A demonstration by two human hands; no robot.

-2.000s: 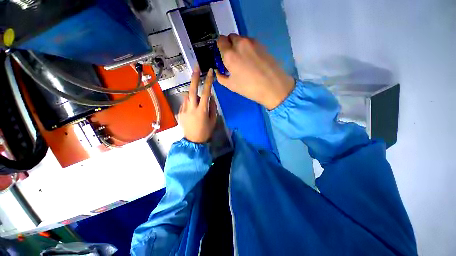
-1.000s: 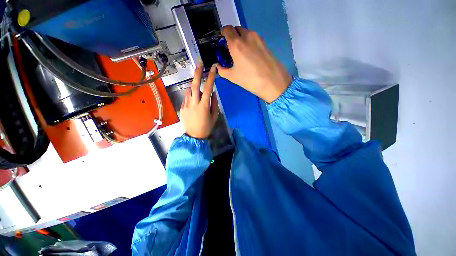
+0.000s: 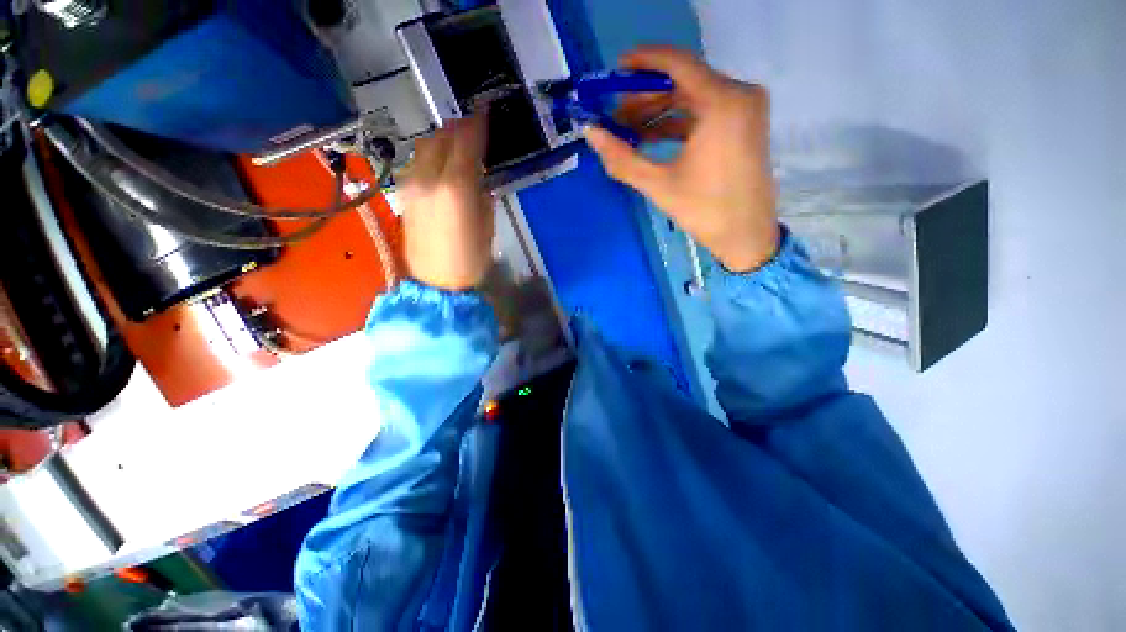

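Note:
The screw feeder [image 3: 531,52] is a pale box with an open dark top at the upper middle. My right hand [image 3: 710,154] is just right of it and holds a blue-handled tool [image 3: 621,84] by its two spread handles. The tool's tip points left toward the feeder's right wall. My left hand [image 3: 447,204] is at the feeder's lower left edge, fingertips over the near part of the opening. The fingertips are blurred; I cannot tell if they hold anything.
An orange-red fixture plate [image 3: 315,266] with a black panel [image 3: 161,228] is at left, under a blue screwdriving head [image 3: 216,87] and looping air tubing [image 3: 210,222]. A black cable chain [image 3: 74,383] is at far left. A grey box-like piece [image 3: 951,274] stands out from the wall at right.
My right hand has lifted the blue-handled tool out of the feeder opening and moved right; its handles now show spread. My left hand has shifted left and up, its two extended fingers no longer apart.

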